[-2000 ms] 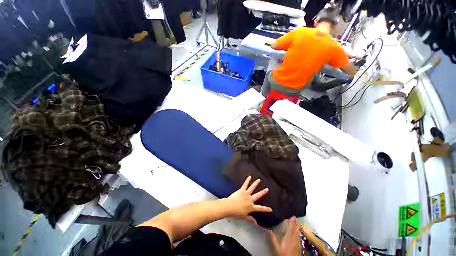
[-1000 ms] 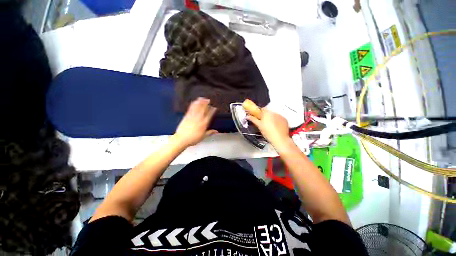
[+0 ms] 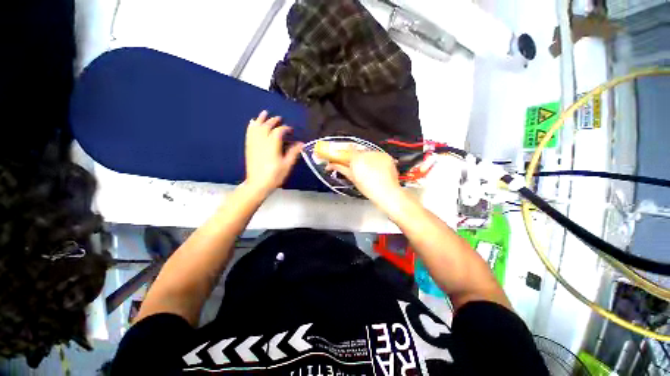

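Observation:
The brown plaid garment (image 3: 352, 59) lies over the right part of the navy padded board (image 3: 176, 117), its plain dark brown side toward me and its checked part at the back. My right hand (image 3: 367, 170) is closed on the yellow handle of the steam iron (image 3: 339, 156). The iron lies at the near edge of the dark brown cloth, tip pointing left. My left hand (image 3: 267, 150) rests on the board just left of the iron's tip, fingers bent; whether it pinches the cloth's edge cannot be told.
A white table (image 3: 176, 200) bears the board. A rumpled plaid pile (image 3: 44, 242) lies at the left. Black and yellow hoses (image 3: 540, 250) hang at the right, joined to red and white fittings. A green bag (image 3: 488, 242) is below right.
The iron in my right hand has turned its tip left and moved left onto the cloth's near edge. My left hand has shifted left. The view has shifted slightly.

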